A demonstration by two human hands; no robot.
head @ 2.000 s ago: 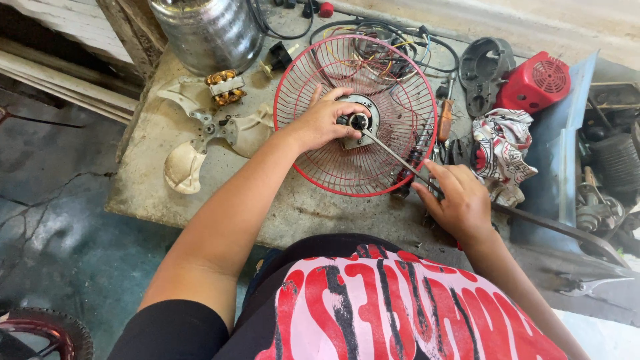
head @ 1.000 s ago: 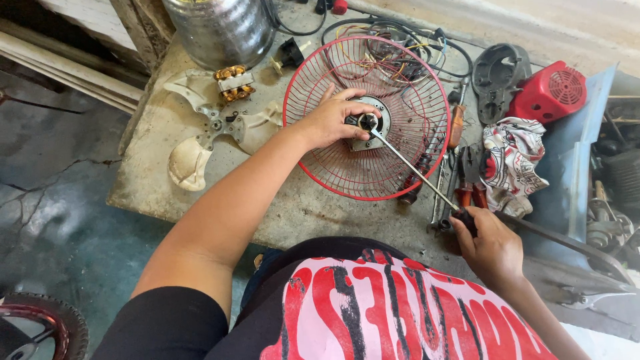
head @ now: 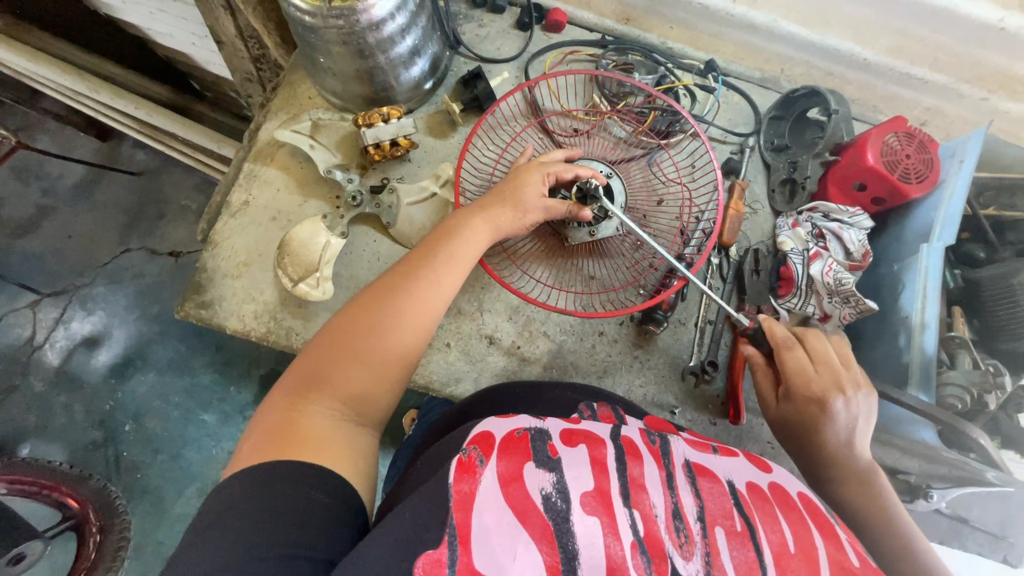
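Note:
A red wire fan guard [head: 588, 310] lies on the concrete bench, with a metal plate [head: 596, 228] at its centre. My left hand [head: 536, 192] reaches over the guard, its thumb and fingers around a small dark part [head: 588, 192] at the hub. In my right hand [head: 808, 376] is the dark handle of a long screwdriver [head: 676, 260], whose shaft slants up and left to that part. Exactly where its tip touches is hard to tell. Left of the guard lie a three-bladed fan blade [head: 308, 260] and a motor stator with copper windings [head: 386, 132].
Right of the guard are an orange-handled screwdriver [head: 732, 212], wrenches [head: 708, 352], red-handled pliers [head: 737, 376], a crumpled cloth [head: 824, 256], a grey housing [head: 800, 136] and a red motor cover [head: 888, 164]. Wires [head: 640, 96] and a metal container [head: 368, 56] lie toward the back.
My right hand has moved outward to the right and down, and more of the screwdriver's shaft shows. My left hand remains at the hub.

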